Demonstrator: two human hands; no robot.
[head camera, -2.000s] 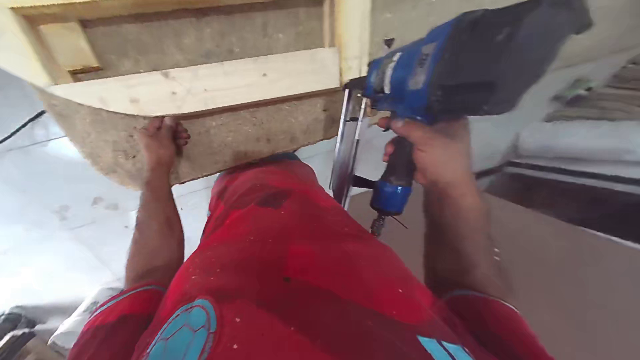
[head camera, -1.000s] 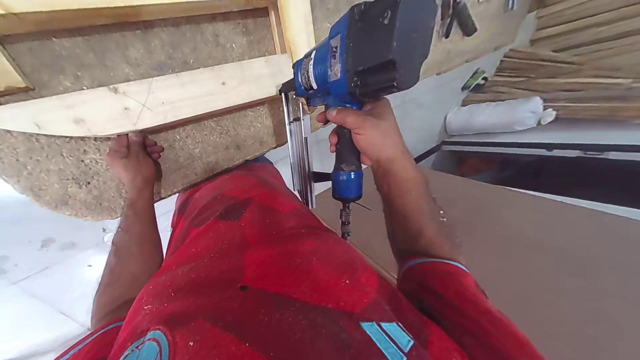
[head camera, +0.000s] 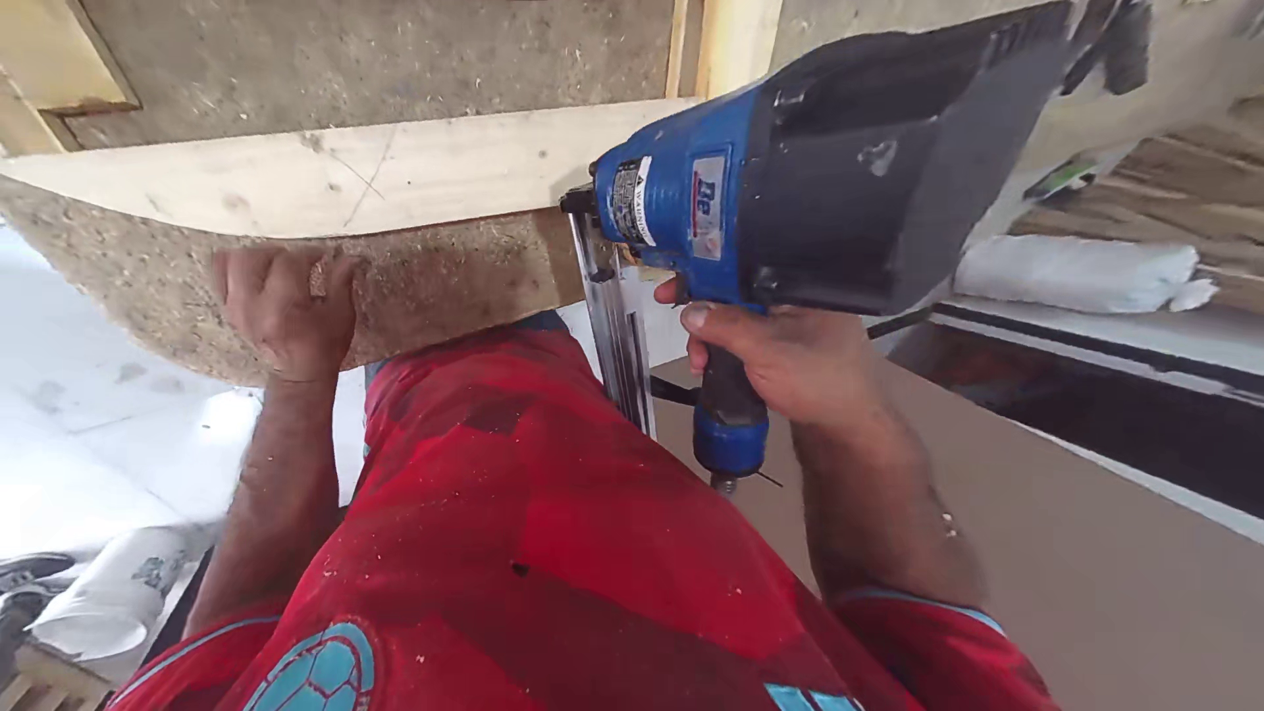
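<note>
My right hand (head camera: 790, 355) grips the handle of a blue and black pneumatic nail gun (head camera: 731, 197), a finger at its trigger. The tool's nose rests at the right end of a pale, curved-edged wooden board (head camera: 444, 168), close to an upright wooden strip (head camera: 736, 49). Its metal magazine (head camera: 617, 336) points down toward my body. My left hand (head camera: 291, 306) is at the lower edge of that board, fingers curled against the particleboard panel (head camera: 464, 286) beneath it. Whether those fingers grip the board's edge is partly hidden.
A wooden block (head camera: 59, 59) is at the upper left of the frame. On the right are a white wrapped roll (head camera: 1076, 272), stacked wood strips (head camera: 1185, 188) and a brown board (head camera: 1066, 553). A white bucket-like container (head camera: 118, 592) lies at the lower left.
The view has shifted. The nail gun's nose stays near the right end of the pale board, my right hand still on its handle. My left hand stays at the board's lower edge.
</note>
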